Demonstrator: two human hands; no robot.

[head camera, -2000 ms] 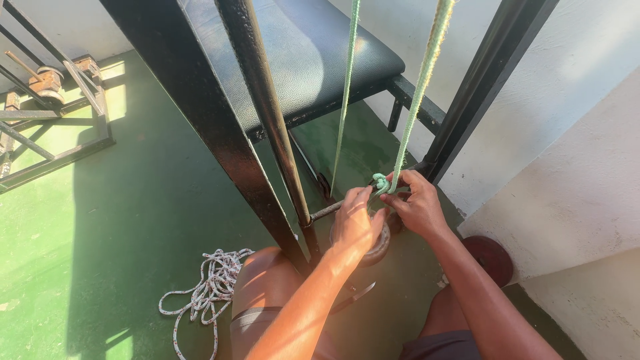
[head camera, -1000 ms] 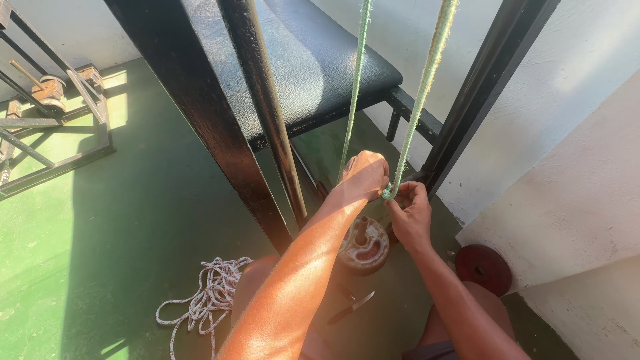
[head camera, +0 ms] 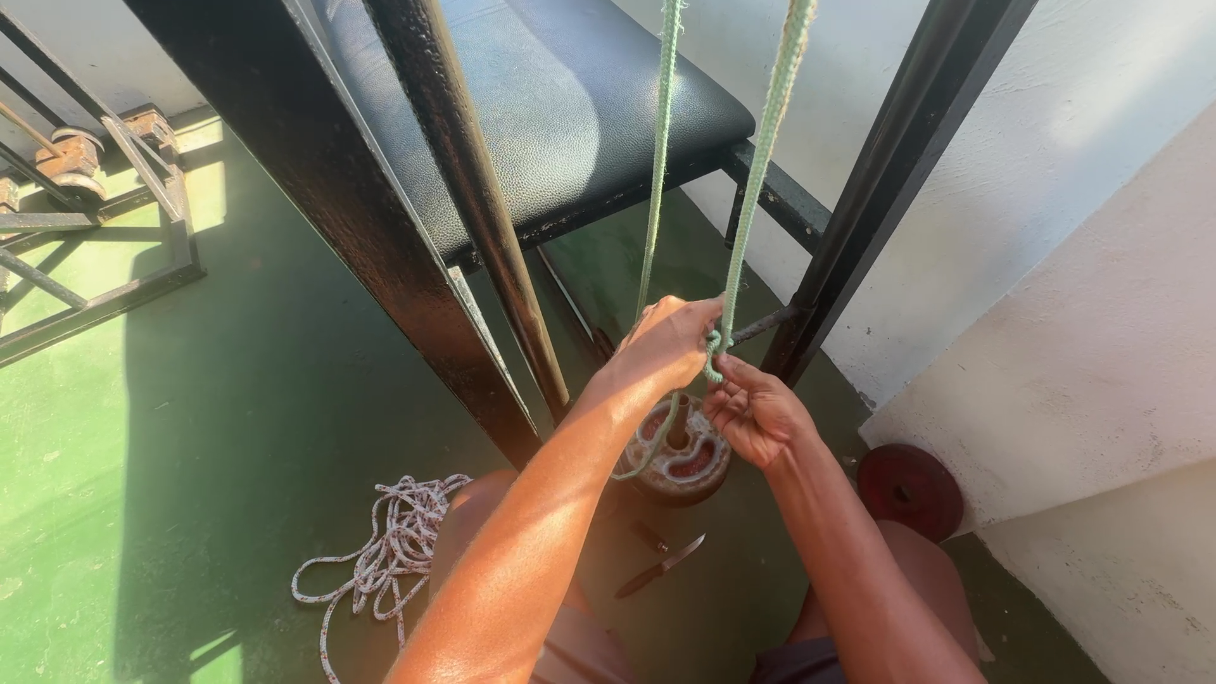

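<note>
Two strands of worn green rope (head camera: pixel 757 180) hang down between the dark metal uprights. At the lower part of the right strand is a knot (head camera: pixel 712 359). My left hand (head camera: pixel 671 337) is closed around the rope at the knot's left side, its fingers partly hidden behind the strand. From the right and just below, my right hand (head camera: pixel 755 408) pinches the knot's lower part between thumb and fingers. A loose green length curves below my left hand, in front of a round weight plate (head camera: pixel 679 465) that has a metal post at its centre.
A black padded bench (head camera: pixel 570 104) stands behind the metal frame (head camera: pixel 380 237). On the green floor lie a heap of white speckled rope (head camera: pixel 408 532) and a knife (head camera: pixel 660 567). A dark red plate (head camera: pixel 909 492) leans at the wall. More metal equipment (head camera: pixel 104 199) stands far left.
From two seconds ago, the knot has come apart somewhat into a looser loop. My left hand has turned over, and a loose green length now shows below it.
</note>
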